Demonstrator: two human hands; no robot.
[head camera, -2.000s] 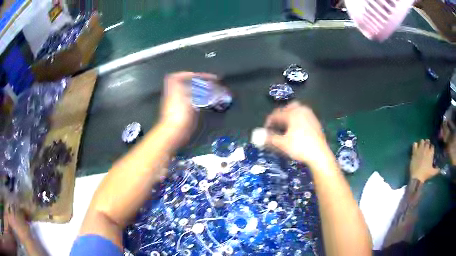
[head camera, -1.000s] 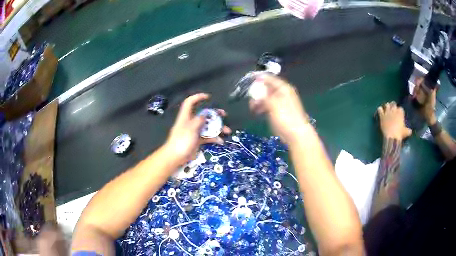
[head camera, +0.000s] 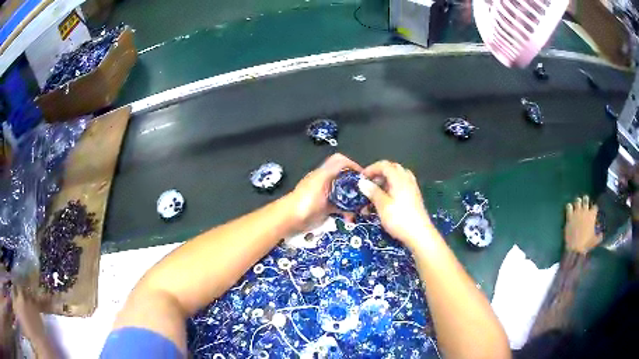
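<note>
My left hand (head camera: 324, 188) and my right hand (head camera: 396, 200) are together at the near edge of the belt. Between them they hold a round unit (head camera: 348, 191) with a dark blue board facing up. My left hand grips its left side. My right thumb and fingers are on its right side, with a small white piece (head camera: 366, 186) at the thumb. Any shell under the board is hidden. A large tangled heap of blue circuit boards (head camera: 336, 301) with white wires and small discs lies just below my hands.
The dark conveyor belt (head camera: 217, 151) carries pale housings (head camera: 267, 176) at left and part-built units (head camera: 323, 131) farther along. A wired unit (head camera: 478, 230) lies on the green surface. Cardboard with dark components (head camera: 64, 245) is at left. Another person's hand (head camera: 583, 224) rests at right.
My hands were apart, the left with a pale housing and the right over the belt. They are now together on a unit with a blue board on top. The view has shifted.
</note>
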